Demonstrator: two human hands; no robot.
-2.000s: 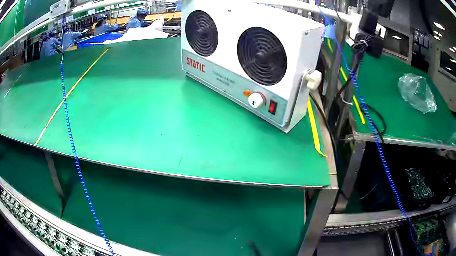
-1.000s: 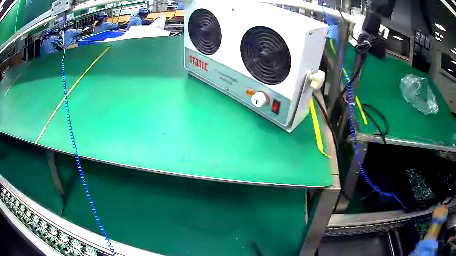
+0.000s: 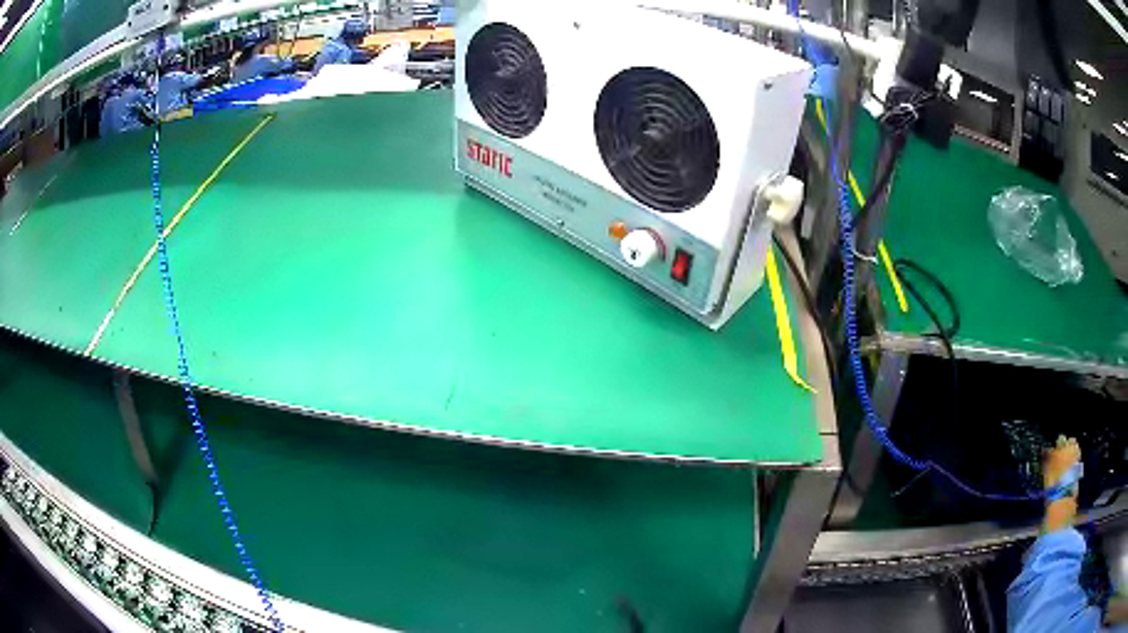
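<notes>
Neither of my hands is in view. A row of green circuit boards (image 3: 105, 563) with pale pads lies on the conveyor at the lower left, cut off by the picture's edge. The silver conveyor rail (image 3: 161, 556) curves along it. A white air blower (image 3: 619, 148) with two round black fans and red "STATIC" lettering stands on the green bench (image 3: 309, 297). A blue coiled cord (image 3: 198, 427) hangs in front of the bench at the left.
At the lower right another person's bare hand (image 3: 1061, 464), with blue wristband and sleeve, reaches into a dark bin area of small parts under the right bench. A second coiled cord (image 3: 854, 359) runs to that wrist. A crumpled clear bag (image 3: 1035, 235) lies above.
The other person's hand has come in from the lower right and moved up and left over the small parts. The right-hand coiled cord has swung with it. The boards look unmoved.
</notes>
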